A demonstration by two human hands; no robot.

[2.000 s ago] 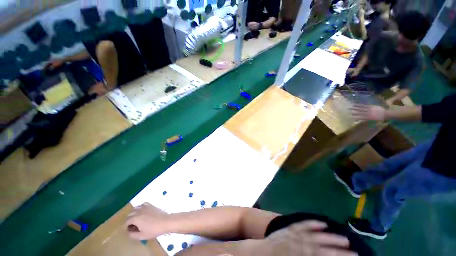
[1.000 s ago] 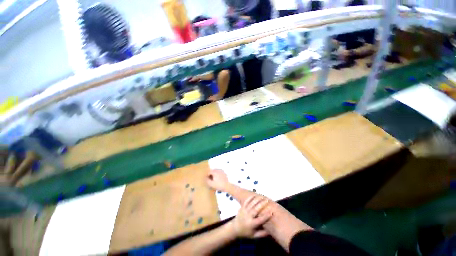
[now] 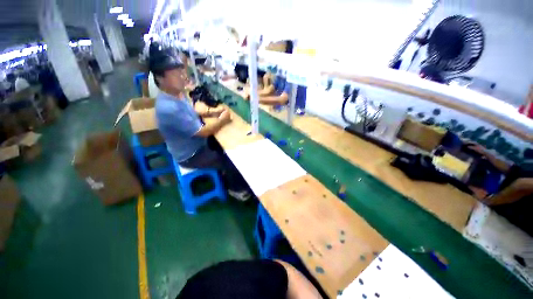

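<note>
Neither of my hands is in the picture. Only a black sleeve and part of a bare forearm show at the bottom edge. Nearest in front is the bench, with a brown covering (image 3: 304,213) and a white sheet (image 3: 412,286) beside it. Small blue-teal dots (image 3: 319,270) lie scattered on both. On the green conveyor belt (image 3: 386,225) beyond, a battery-and-board assembly (image 3: 439,260) lies at the right, with thin wires at its left end. Another assembly (image 3: 342,191) lies farther up the belt, and smaller blue ones lie beyond it.
A seated person (image 3: 187,125) in a blue shirt leans on the bench farther along. Blue stools (image 3: 198,190) and open cartons (image 3: 108,169) stand on the green floor at left. A white post (image 3: 254,87) rises by the belt. A black bundle (image 3: 418,169) lies on the opposite bench.
The view has swung left along the bench. My two hands, earlier together over the bench with one on the other forearm, have left the picture. The seated person and stools have come into view.
</note>
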